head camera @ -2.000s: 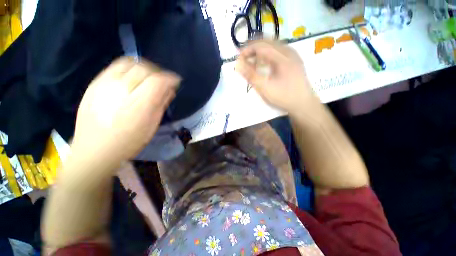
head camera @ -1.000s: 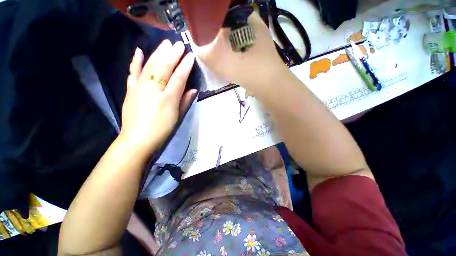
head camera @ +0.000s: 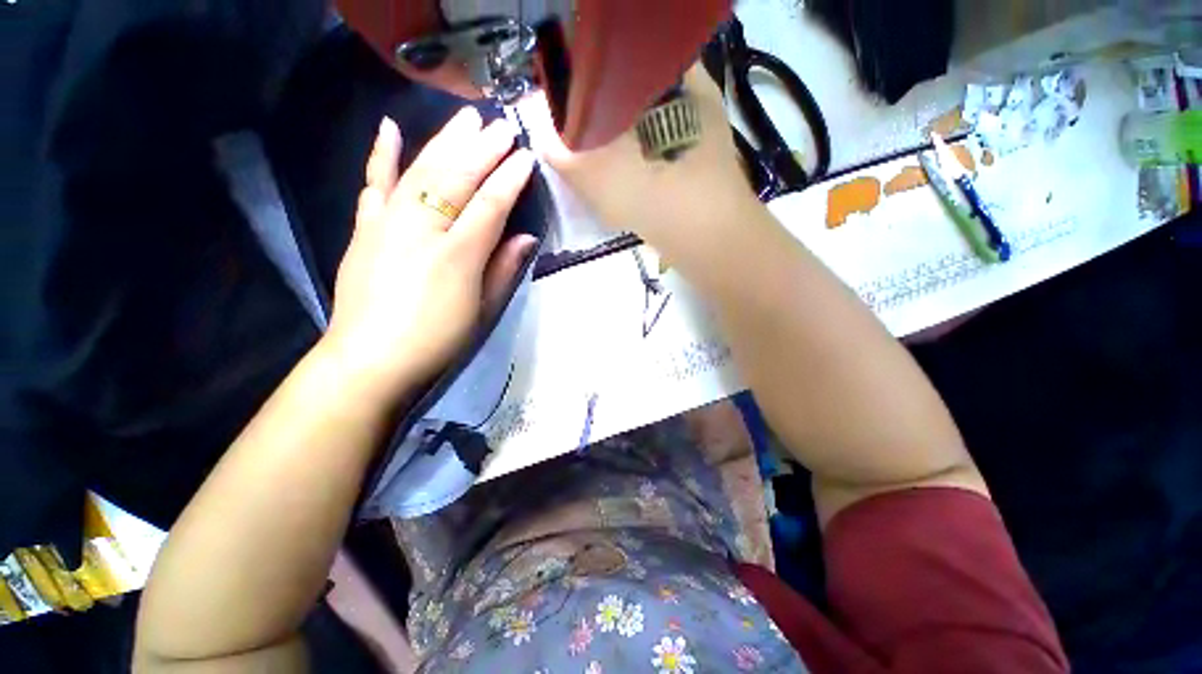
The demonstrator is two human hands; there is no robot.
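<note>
A large dark garment [head camera: 145, 263] covers the left of the table. A grey-blue strip [head camera: 270, 217] lies on it, and a paler grey-blue piece [head camera: 429, 490] hangs at the table's front edge. My left hand [head camera: 429, 244] lies flat on the dark cloth, fingers pointing at the presser foot [head camera: 514, 95] under the red machine head [head camera: 633, 46]. My right hand [head camera: 633, 165] is behind and right of the needle area, its fingertips hidden by the machine head, at the cloth's edge. Whether it grips the cloth cannot be told.
Black-handled shears [head camera: 780, 119] lie right of the machine. Small silver snips [head camera: 653, 296] lie near the front edge. Green and blue sticks [head camera: 969, 204], orange tape [head camera: 854, 200], a black cloth bundle [head camera: 896, 46] and crumpled clear plastic [head camera: 1028, 105] are further right.
Since two seconds ago, both hands have come to the machine and the left lies flat on the cloth. Over the last second they hold nearly the same pose; the view has shifted slightly.
</note>
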